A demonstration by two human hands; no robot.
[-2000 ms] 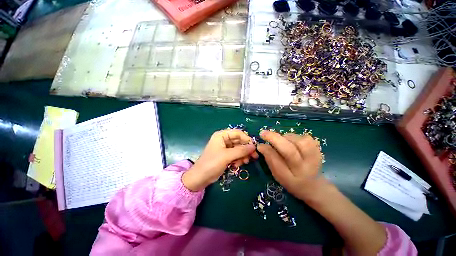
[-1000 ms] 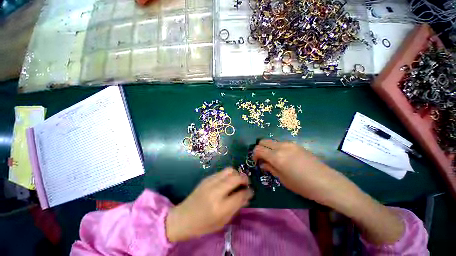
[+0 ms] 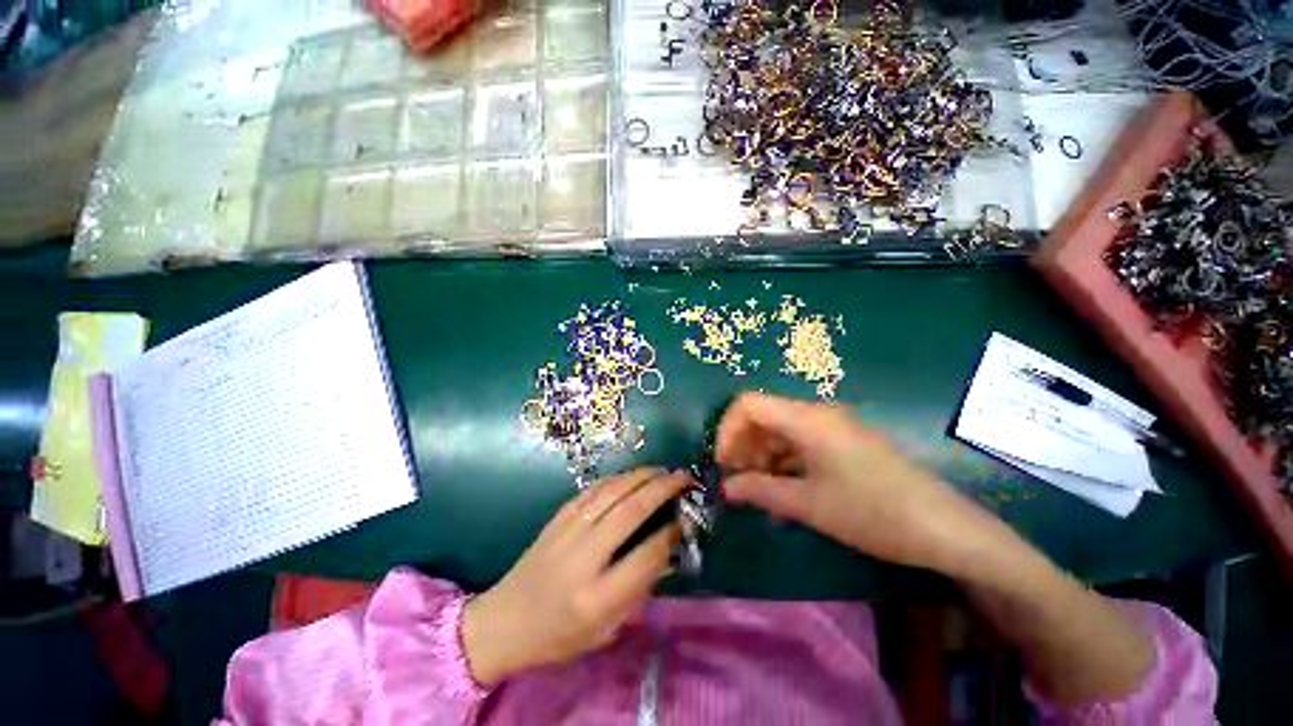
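My left hand (image 3: pixel 581 574) is low over the green bench near my body, fingers bent, at a small dark heap of ring pieces (image 3: pixel 692 528). My right hand (image 3: pixel 815 461) is just right of that heap, thumb and index finger curled toward each other. Both hands are slightly blurred, and I cannot tell whether either holds a piece. A loose heap of ring pieces (image 3: pixel 589 383) lies beyond my left hand. Pale gold tiny fittings (image 3: pixel 811 352) lie in a pile beyond my right hand, with a looser scatter to its left.
A large mixed stock heap (image 3: pixel 844 121) lies on a white tray (image 3: pixel 667 199) at the back. A clear compartment box (image 3: pixel 433 156) is beside it. A salmon-red tray (image 3: pixel 1120 284) holds silvery pieces at right. Note slips with a pen (image 3: pixel 1056 426) lie right, a notebook (image 3: pixel 262 426) and yellow booklet (image 3: pixel 82 411) left.
Both hands have moved from above the middle of the bench down toward my body, uncovering the ring pieces and fittings. Over the last second the hands have shifted slightly over the dark heap.
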